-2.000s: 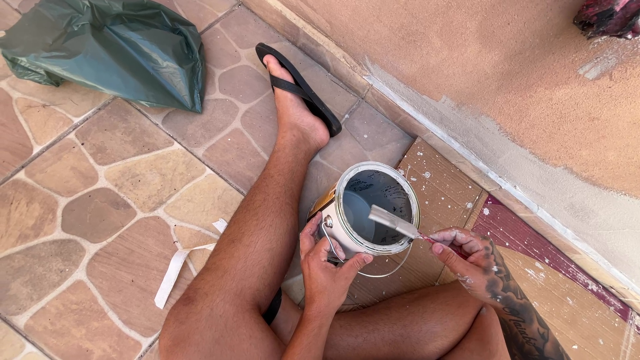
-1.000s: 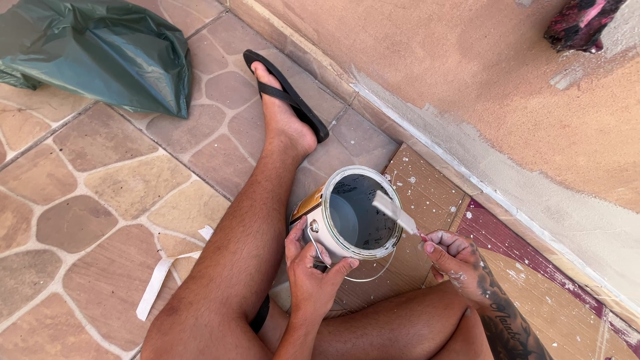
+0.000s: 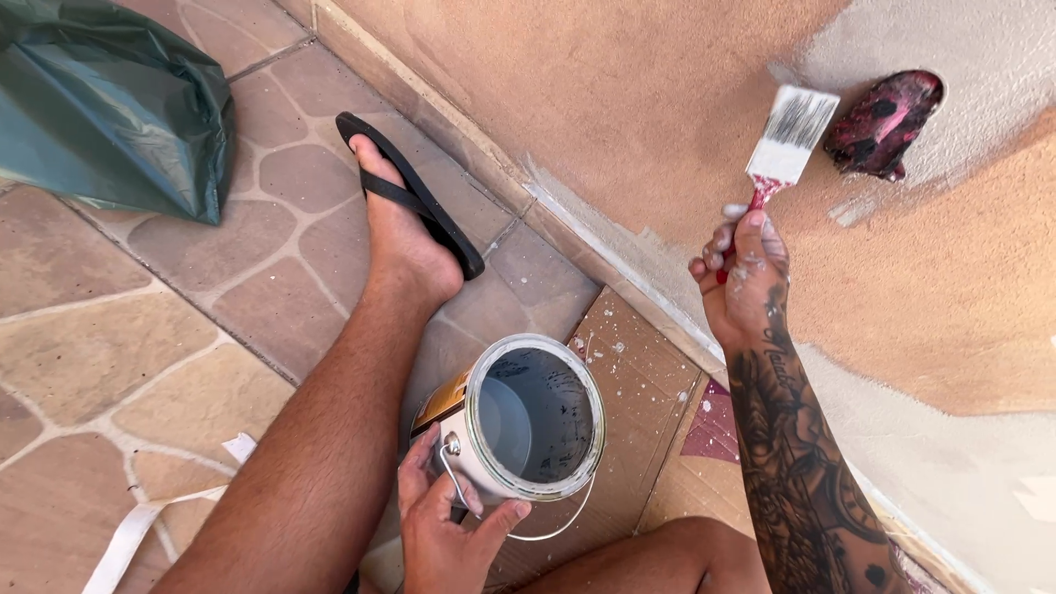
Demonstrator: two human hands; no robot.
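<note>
My left hand point(image 3: 458, 516) holds the side of an open metal paint can point(image 3: 536, 418), tilted, with grey paint inside and its wire bail hanging down. In my right hand point(image 3: 747, 272) is a flat paintbrush point(image 3: 794, 132) by its red handle; its bristles point up, coated in whitish paint. The brush is in front of the rough plaster wall point(image 3: 627, 107), just left of a dark and pink object point(image 3: 887, 124) at the wall, whose kind I cannot tell. Pale paint surrounds part of that object and runs along the wall's lower edge.
Paint-spattered cardboard point(image 3: 631, 379) lies beside the can along the wall base. A dark green plastic bag point(image 3: 115, 107) rests on the stone-patterned floor at upper left. My foot wears a black flip-flop point(image 3: 421, 194). A white strip point(image 3: 136, 528) lies left of my leg.
My right hand has moved the brush from over the can's mouth up to the wall near the dark and pink object. My left hand remains on the can.
</note>
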